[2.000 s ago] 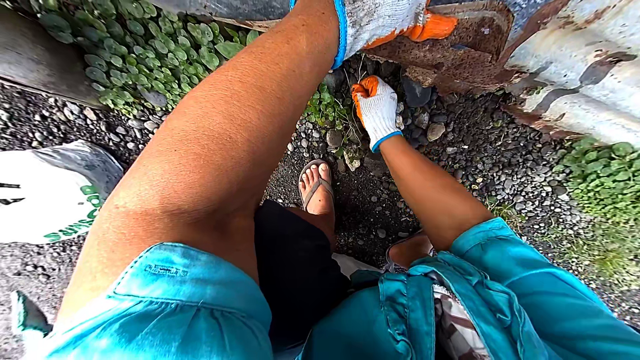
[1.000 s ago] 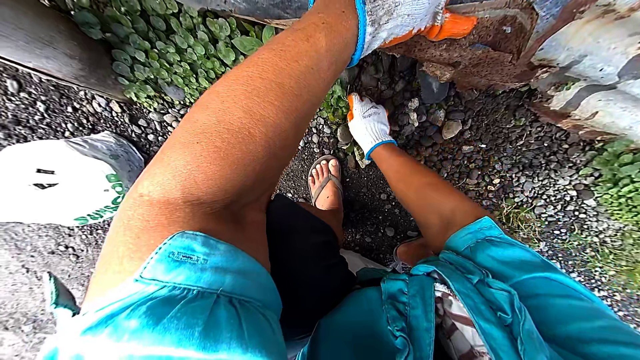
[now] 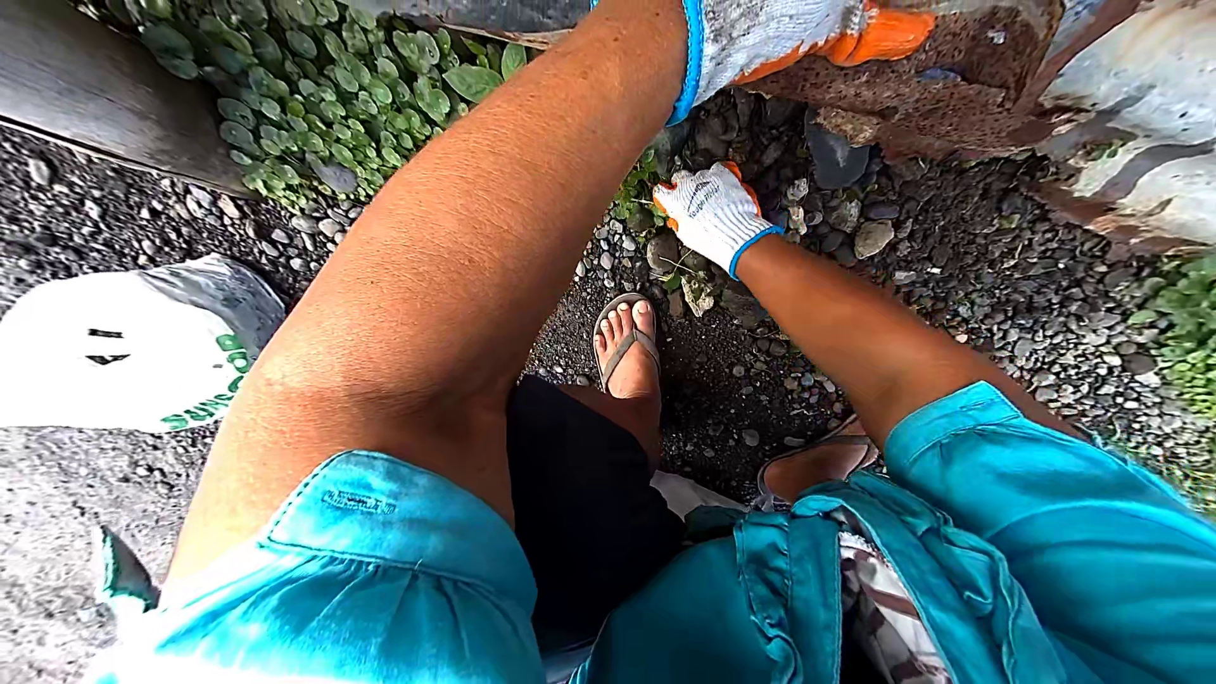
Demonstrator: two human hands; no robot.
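Both hands wear white knit work gloves with orange palms and blue cuffs. My left hand (image 3: 807,43) is at the top edge, resting against a rusty, weathered metal sheet (image 3: 950,104); its orange fingertips point right and part of it is out of frame. Lower down, my right hand (image 3: 712,209) is at the stony ground beside small green weeds (image 3: 636,190). Its fingers curl downward and are mostly hidden under the glove's back, so whether they grip a weed cannot be told. Thin stems show just below it, near a pale stone (image 3: 698,294).
Leafy plants (image 3: 332,104) grow at the upper left beside a grey rounded post or log (image 3: 104,85). A white plastic sack with green print (image 3: 114,351) lies on the left gravel. Corrugated metal (image 3: 1140,133) stands at the right. My sandalled foot (image 3: 629,347) is below the right hand.
My right hand has turned, its curled orange fingers now mostly hidden beneath the glove's back. The left hand stays at the metal sheet. The view has shifted slightly.
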